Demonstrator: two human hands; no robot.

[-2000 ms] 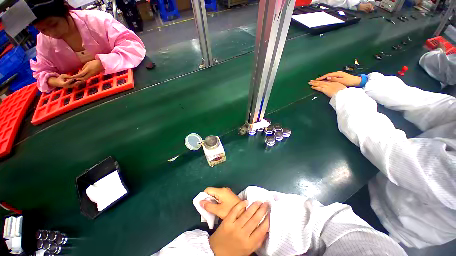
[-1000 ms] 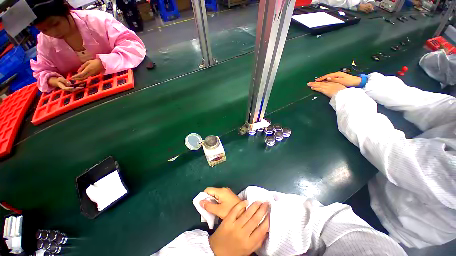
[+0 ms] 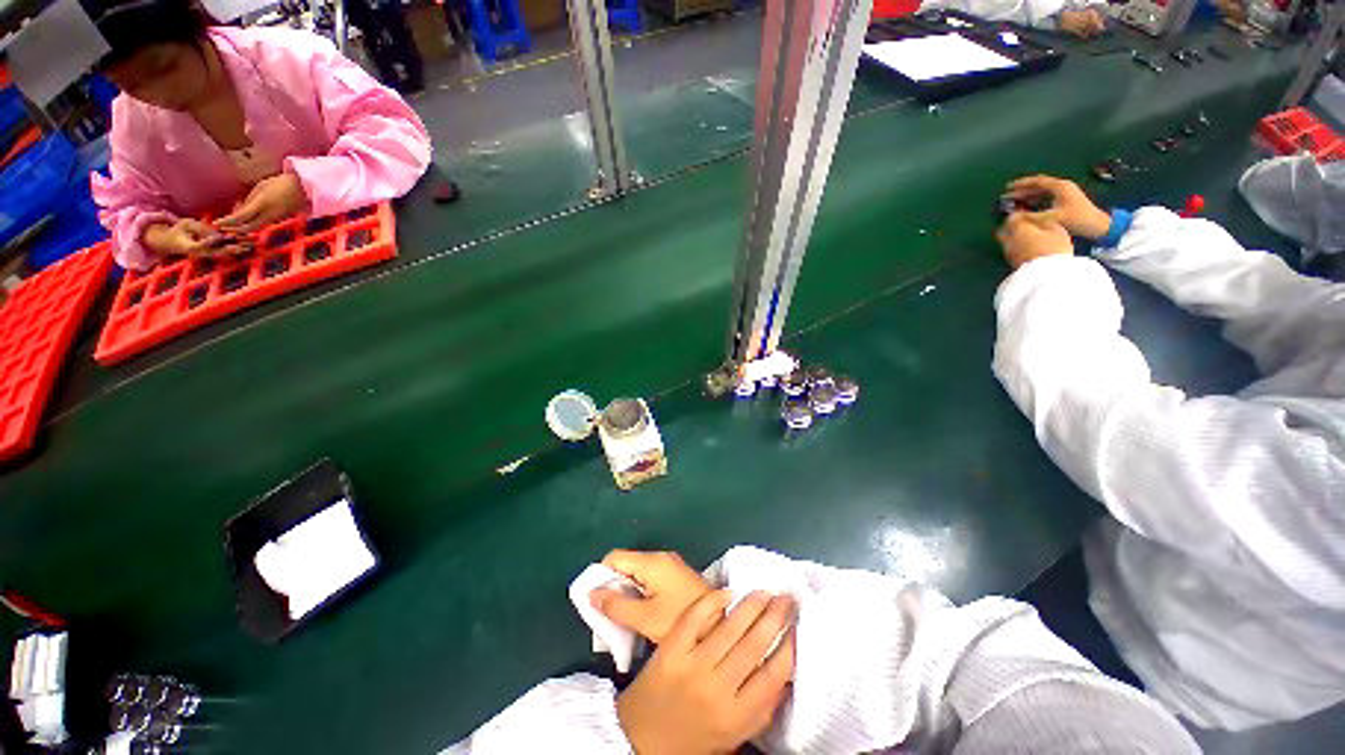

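Observation:
My right hand [image 3: 658, 593] is at the bottom centre, with a folded white wipe [image 3: 602, 617] pinched at its fingertips. Whether a part is inside the wipe cannot be seen. My left hand [image 3: 716, 676] lies flat across the back of my right hand and its wrist, holding nothing visible. Beyond them stands a small squat jar [image 3: 631, 446] with a pale label. Its round whitish lid [image 3: 571, 415] is beside the mouth. Several silver-rimmed round parts [image 3: 819, 395] sit by the foot of the metal post.
A black tray [image 3: 254, 587] with white wipes is at left. More round parts [image 3: 152, 708] and a white block [image 3: 40, 684] are at lower left. A metal post [image 3: 789, 192] rises mid-bench. A person in white works at right; one in pink sits across at a red compartment tray [image 3: 244, 289].
My hands and the wipe have not visibly moved. The right neighbour's hands have moved away to the right and now hold a small dark part. The pink-sleeved person's hands shifted slightly.

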